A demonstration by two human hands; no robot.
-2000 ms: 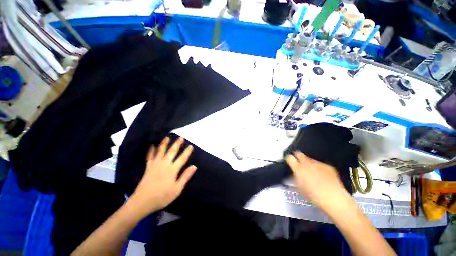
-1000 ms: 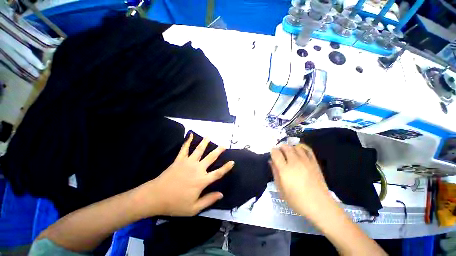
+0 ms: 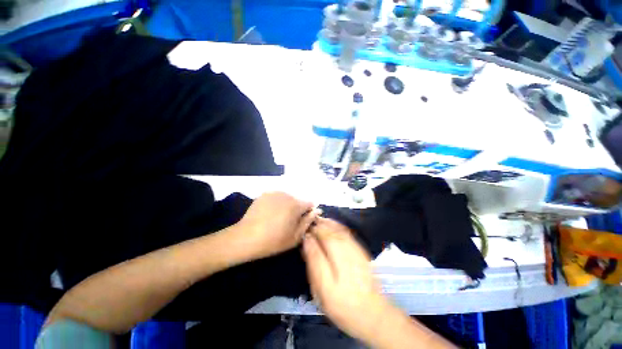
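Observation:
A large black cloth (image 3: 129,116) covers the left of the white table and hangs over its front edge. A narrower black piece (image 3: 423,218) lies right of my hands, in front of the machine head. My left hand (image 3: 276,221) and my right hand (image 3: 341,269) meet at the black cloth's edge, left of and nearer than the needle area (image 3: 341,170). Both hands' fingers pinch the cloth there. The fingertips are slightly blurred and partly hide the edge.
The white overlock machine (image 3: 423,102) with blue stripes stands behind and right. Gold scissor handles (image 3: 481,235) show partly beside the narrower piece. A ruler strip (image 3: 409,280) runs along the front edge. An orange packet (image 3: 592,252) lies far right. Blue bins (image 3: 160,335) are below.
My left hand has moved right and from lying flat, fingers spread, to pinching the cloth. My right hand has moved left to meet it. The view has shifted, and the machine appears further left.

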